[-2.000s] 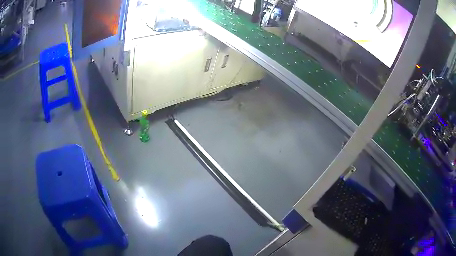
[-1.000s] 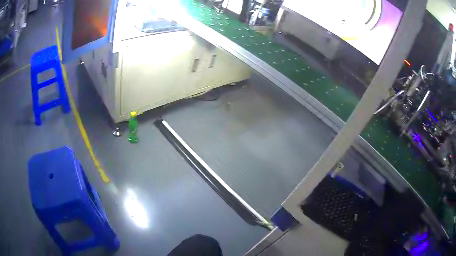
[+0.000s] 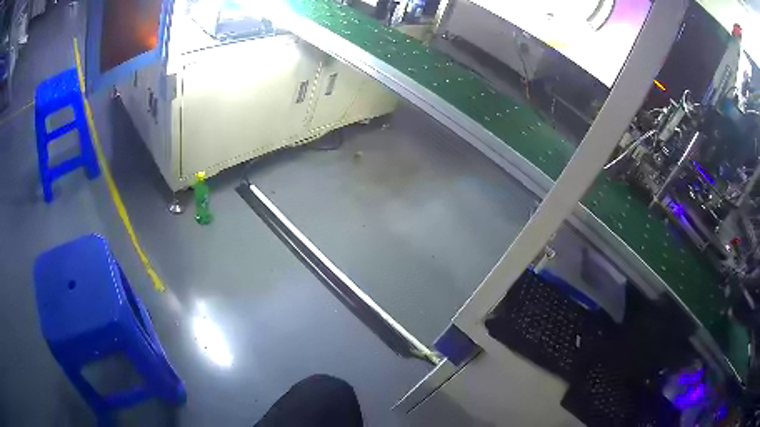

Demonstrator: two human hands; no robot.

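Neither of my hands is in the picture. Nearest in front of me is a black keyboard point(image 3: 546, 321) on a pale machine surface at the lower right. A second dark, textured block point(image 3: 604, 399) lies beside it. A pale diagonal frame post point(image 3: 575, 179) passes left of the keyboard. The green conveyor belt point(image 3: 500, 125) with pale dots runs from the top middle to the lower right, partly hidden behind the post. A dark rounded shape, perhaps my knee, shows at the bottom edge.
Two blue stools point(image 3: 79, 288) stand at left by a yellow floor line point(image 3: 125, 213). A cream cabinet point(image 3: 242, 108) stands beyond, with a green bottle point(image 3: 202, 200) at its foot. A long white bar point(image 3: 333, 268) lies on the floor. Metal fixtures with wires point(image 3: 675, 158) are at right.
The whole view has shifted, so the stools, cabinet, belt and post sit further left in the picture. More of the keyboard and the dark block beside it shows. No object has visibly moved by itself.
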